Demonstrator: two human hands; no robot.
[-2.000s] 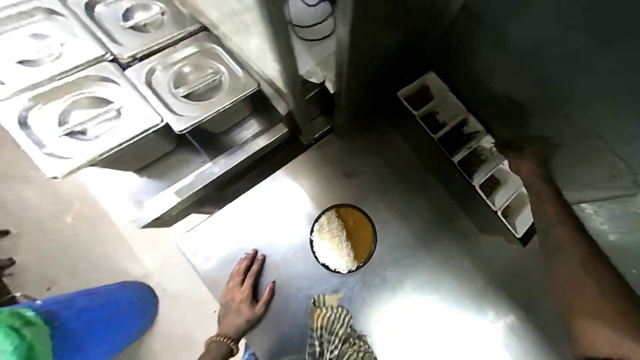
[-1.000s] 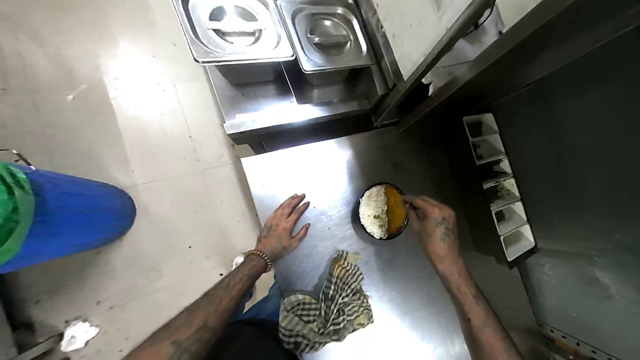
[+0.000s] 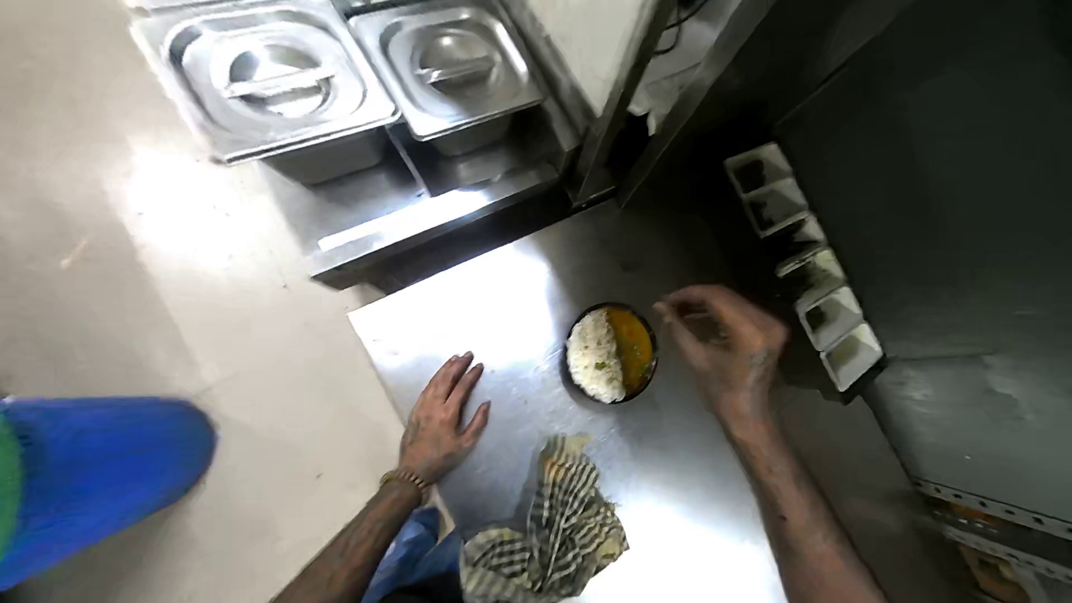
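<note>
A round black bowl (image 3: 566, 378) stands on the steel counter (image 3: 670, 494), white rice (image 3: 594, 356) in its left half and orange-yellow curry (image 3: 635, 347) in its right half. Small green bits show on the food. My right hand (image 3: 724, 335) hovers just right of the bowl, thumb and fingertips drawn together; whether anything is pinched between them cannot be seen. Resting flat on the counter left of the bowl is my left hand (image 3: 442, 423), fingers spread and holding nothing. A crumpled checked cloth (image 3: 561, 528) lies below the bowl.
Small white containers (image 3: 831, 318) with toppings stand in a row at the right, by a dark wall. Lidded steel food pans (image 3: 280, 79) sit in a steel frame at the upper left. A blue bin (image 3: 109, 469) stands on the floor at left.
My right hand was at the containers two seconds ago, then at the bowl's right edge; now it is slightly apart from the bowl. Green bits now show on the rice. The view has shifted.
</note>
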